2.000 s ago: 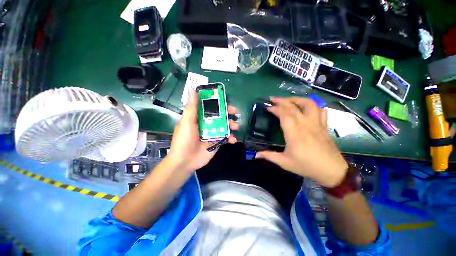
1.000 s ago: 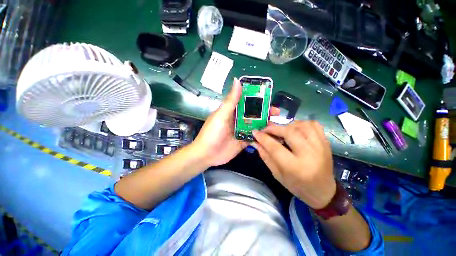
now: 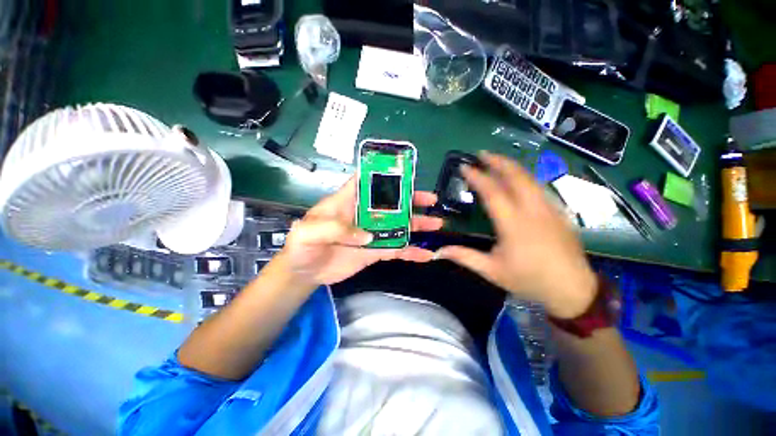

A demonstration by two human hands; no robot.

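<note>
My left hand (image 3: 328,240) holds the screen and board assembly (image 3: 385,197) from below, with its thumb at the lower left corner. The assembly's bright green board and dark square face up, with a black strip along the bottom end. My right hand (image 3: 532,243) is open, fingers spread and slightly blurred, to the right of the assembly. Its fingertips are over the right edge of a black front housing (image 3: 453,180), which lies at the bench's near edge. Whether they touch it I cannot tell.
A white fan (image 3: 111,183) stands at left. A flip phone (image 3: 557,106), blue pick (image 3: 551,165), white wipe (image 3: 590,203), tweezers (image 3: 624,206), purple cylinder (image 3: 653,203) and orange tool (image 3: 737,213) lie to the right. White cards (image 3: 389,73) lie farther back.
My right hand has left the assembly's lower end and moved right to the black housing, its fingers spreading. My left hand still holds the assembly. The camera view has shifted.
</note>
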